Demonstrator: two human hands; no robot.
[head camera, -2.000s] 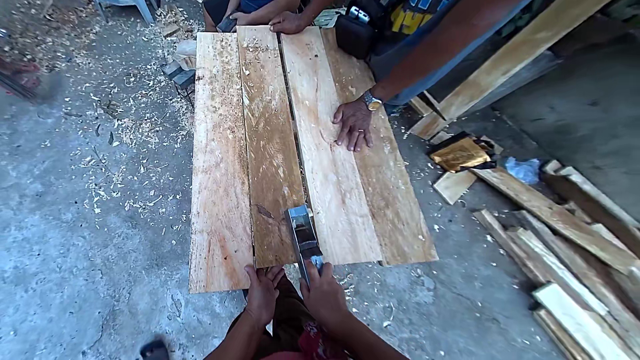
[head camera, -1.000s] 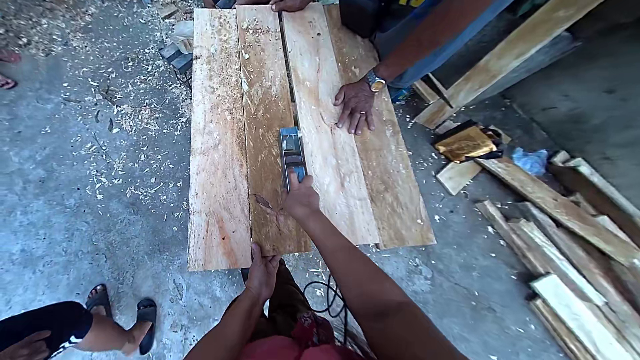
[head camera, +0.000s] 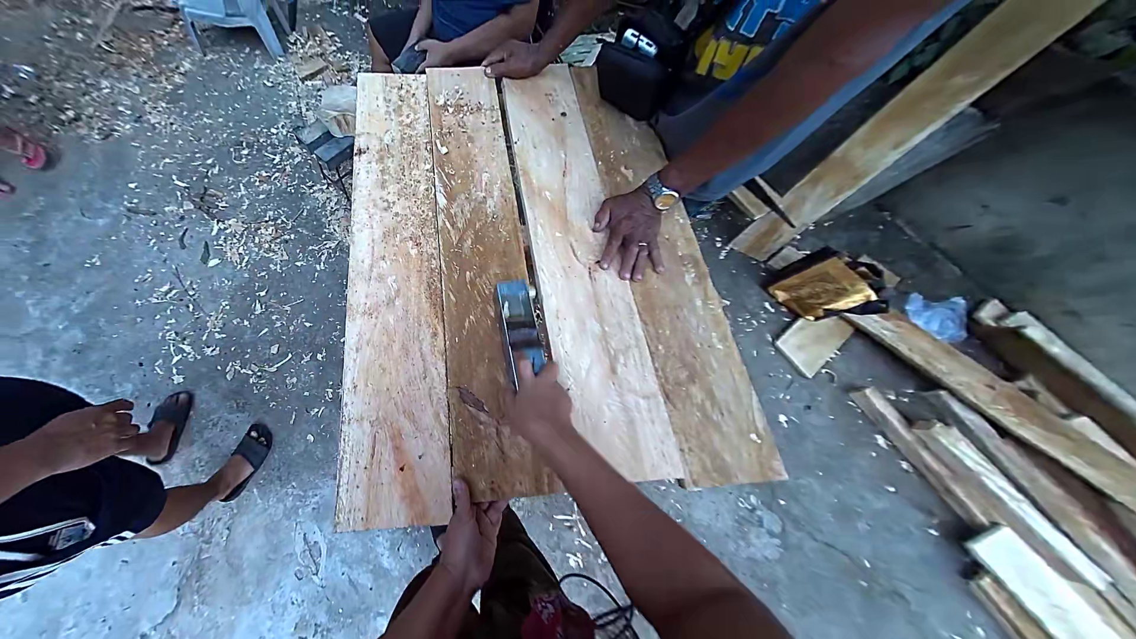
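My right hand (head camera: 540, 399) grips the rear of a metal hand plane (head camera: 521, 321), which lies on the second board from the left (head camera: 484, 213), beside the gap. My left hand (head camera: 472, 532) holds the near end of that board, its thumb on top by the seam with the leftmost board (head camera: 395, 355) and its fingers below the edge. To the right lie a pale board (head camera: 603, 355) and a browner one (head camera: 701, 373). Wood shavings are scattered over the boards.
A co-worker's hand with a watch (head camera: 633, 232) presses on the right boards; another hand (head camera: 516, 60) rests at the far edge. A bystander's sandalled foot (head camera: 235, 470) is at left. Offcuts (head camera: 1003, 461) are piled at right. A plastic chair (head camera: 232, 16) stands at far left.
From two seconds ago to one, my right hand and the plane moved away from me along the board; they are still partway along it. A bystander has come into view at left.
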